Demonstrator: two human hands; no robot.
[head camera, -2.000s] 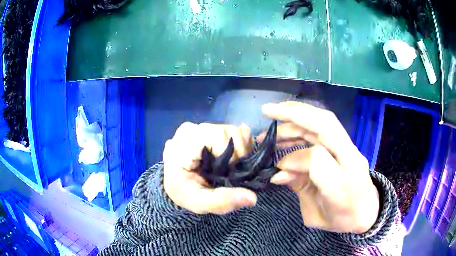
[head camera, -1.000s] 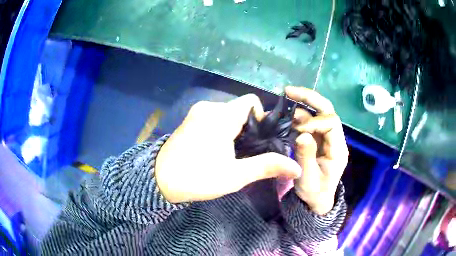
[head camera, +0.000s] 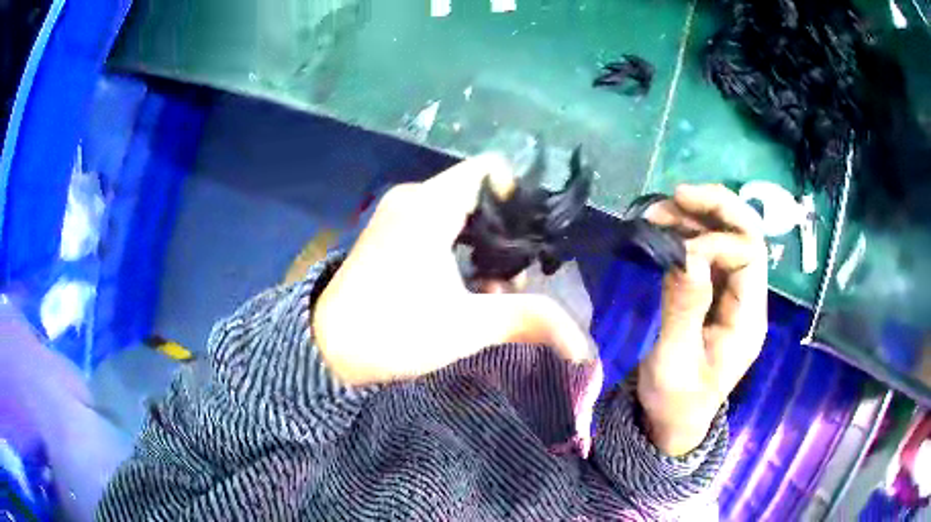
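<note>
My left hand (head camera: 419, 285) holds a black spiky hair piece (head camera: 521, 229) between thumb and fingers above my lap, its points up. My right hand (head camera: 715, 296) holds a small curved black hair section (head camera: 653, 243) in its fingertips, just right of the spiky piece. A gap shows between the two pieces. Another small curved hair section (head camera: 626, 74) lies on the green table (head camera: 510, 71). The white glue bottle (head camera: 774, 208) lies on the table, partly behind my right hand.
A heap of black hair parts (head camera: 796, 71) lies at the far right of the table. A white stick (head camera: 809, 243) is beside the bottle. Blue plastic (head camera: 31, 153) with crumpled white material (head camera: 82, 219) is at left, and a blue-purple crate (head camera: 796, 408) at lower right.
The view has swung towards the right since the earliest frame. My right hand has moved right, away from the spiky piece, and a separate small curved section now shows in its fingers.
</note>
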